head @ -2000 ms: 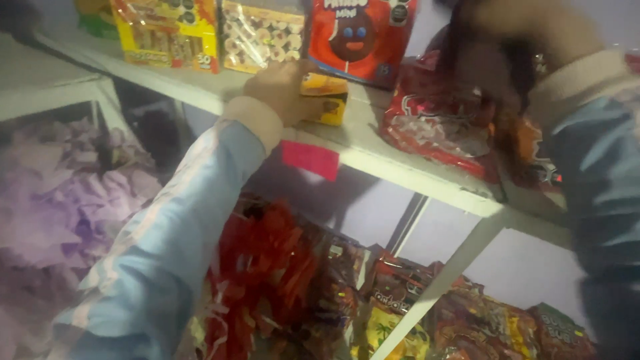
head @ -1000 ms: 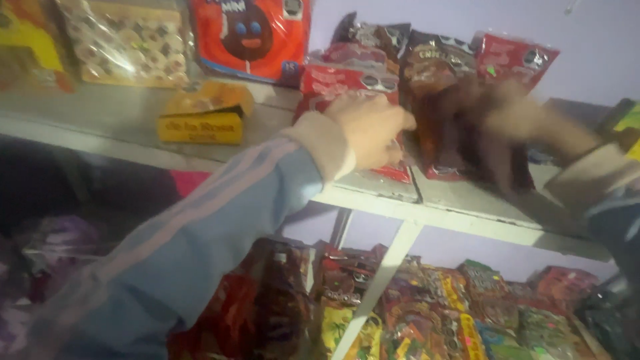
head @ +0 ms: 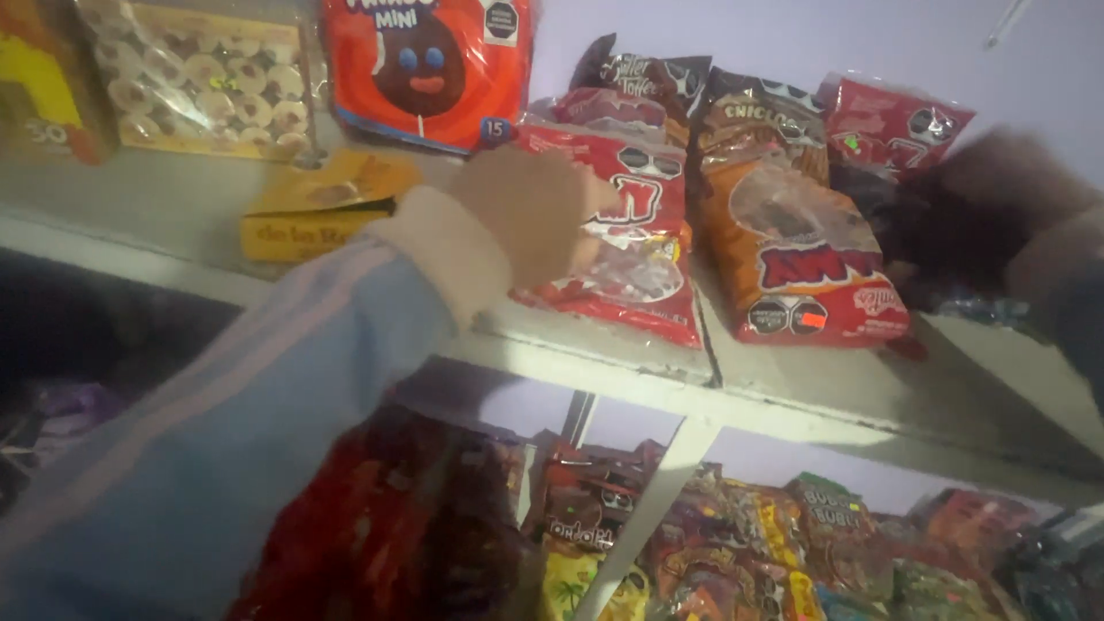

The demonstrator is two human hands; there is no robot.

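My left hand [head: 539, 220] rests on the left side of a red and clear candy bag [head: 638, 267] on the upper shelf, its fingers over the bag's face. Whether they grip it is unclear. To its left lies a yellow cardboard box [head: 302, 233]. Right of the red bag, an orange candy bag [head: 793, 250] leans on a brown bag [head: 763, 112]. My right hand [head: 1018, 181] is blurred at the right edge, by a dark object [head: 940, 233] that I cannot make out; whether the hand holds it is unclear.
A red lollipop bag [head: 431, 78] and a clear-windowed candy pack [head: 211, 86] stand at the upper left. The white shelf edge [head: 604, 379] runs across the view. Below it, a slanted metal brace [head: 647, 517] passes before many candy bags [head: 776, 552].
The orange bag's front now shows where my right hand and a dark thing were blurred in front of it. My right hand has moved right. My left hand stays at the red bag.
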